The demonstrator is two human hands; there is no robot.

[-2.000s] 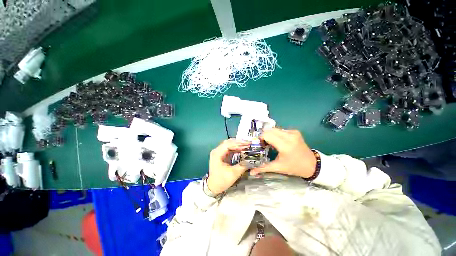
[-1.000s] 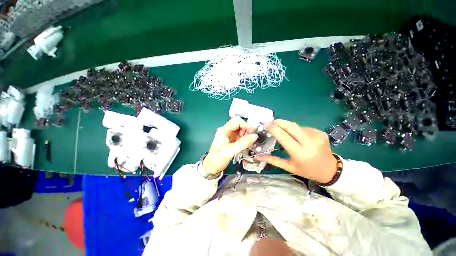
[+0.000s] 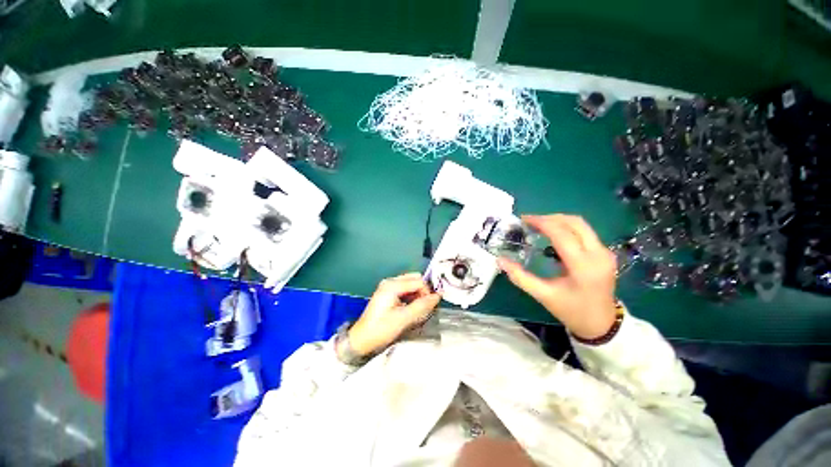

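A white camera housing [image 3: 469, 239] lies on the green bench in front of me, its open face up, with its white arm pointing up-left. A dark round part shows in its lower compartment. My right hand [image 3: 579, 274] holds a camera module [image 3: 512, 239] between thumb and fingers, at the upper right side of the housing. My left hand [image 3: 394, 315] is at the housing's lower left edge, fingertips pinched together at thin wires there; whether it grips them is hard to tell. A thin black lead hangs beside the housing's left side.
Housings with dark lenses [image 3: 271, 222] stand at the left, wires over the bench edge. A brownish module heap [image 3: 219, 100] lies behind them. A white strand heap [image 3: 460, 109] is at the back, a large dark module pile [image 3: 711, 191] at right. A blue bin [image 3: 155, 365] with housings is below left.
The housing's open face has come into view as my hands moved apart. My right hand has lifted the module to the right; my left hand has moved to the lower left edge. The view has shifted.
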